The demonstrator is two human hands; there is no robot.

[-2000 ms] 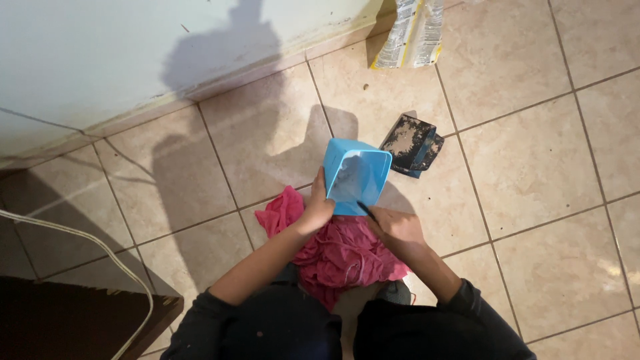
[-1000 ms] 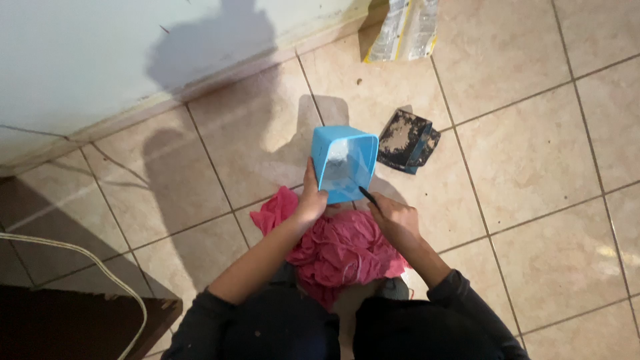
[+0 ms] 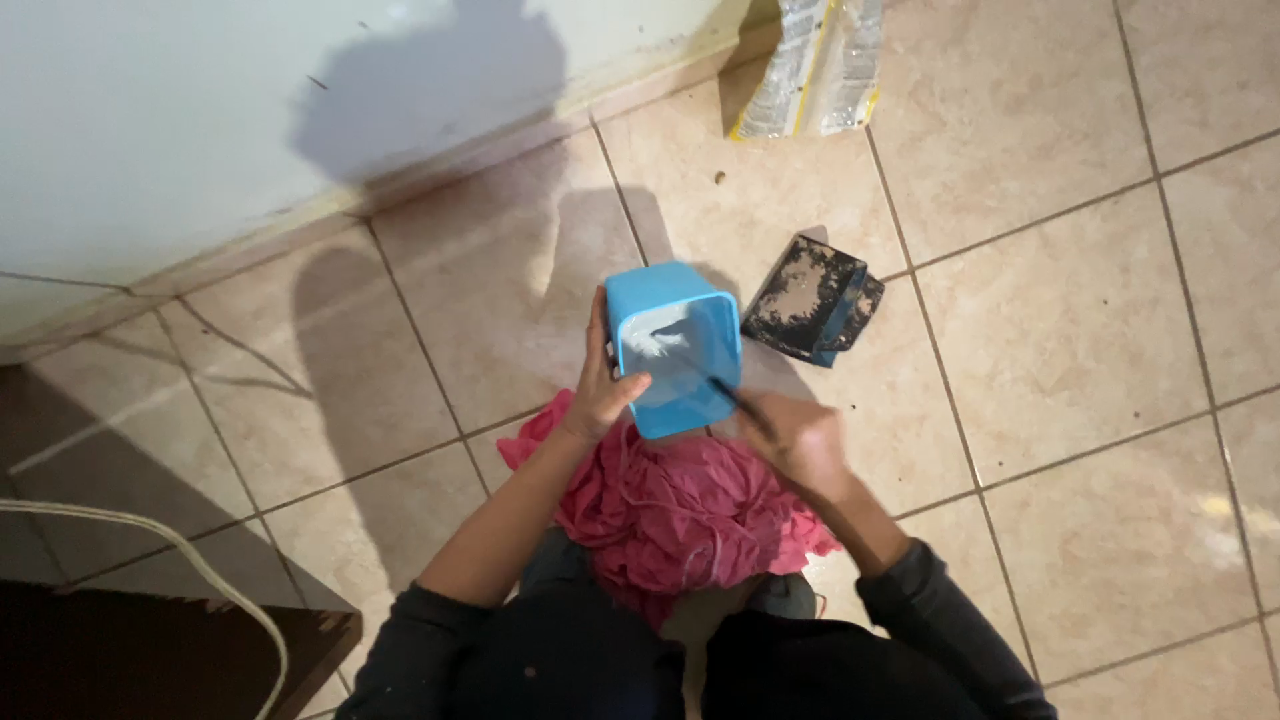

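Note:
My left hand [image 3: 606, 385] grips the left side of a light blue square plastic container [image 3: 672, 280], its thumb over the rim. The container is tilted so its mouth faces me, and white material [image 3: 655, 335] lies inside. My right hand [image 3: 800, 440], slightly blurred, is closed around the dark handle of a thin tool [image 3: 738, 402] that reaches into the container; the tool's far end is hard to make out. Below the container, a crumpled pink cloth [image 3: 690, 515] lies on the floor between my feet.
A dark, worn dustpan-like piece [image 3: 800, 300] lies on the tiles right of the container. A clear plastic bag with yellow edging and print [image 3: 815, 75] lies near the wall [image 3: 180, 120]. At lower left are a dark wooden furniture corner [image 3: 300, 640] and a pale cable [image 3: 190, 555].
The container has turned and shifted slightly since the earliest frame, its inside with the white material now more visible. The right hand has moved a little beside it, still holding the tool.

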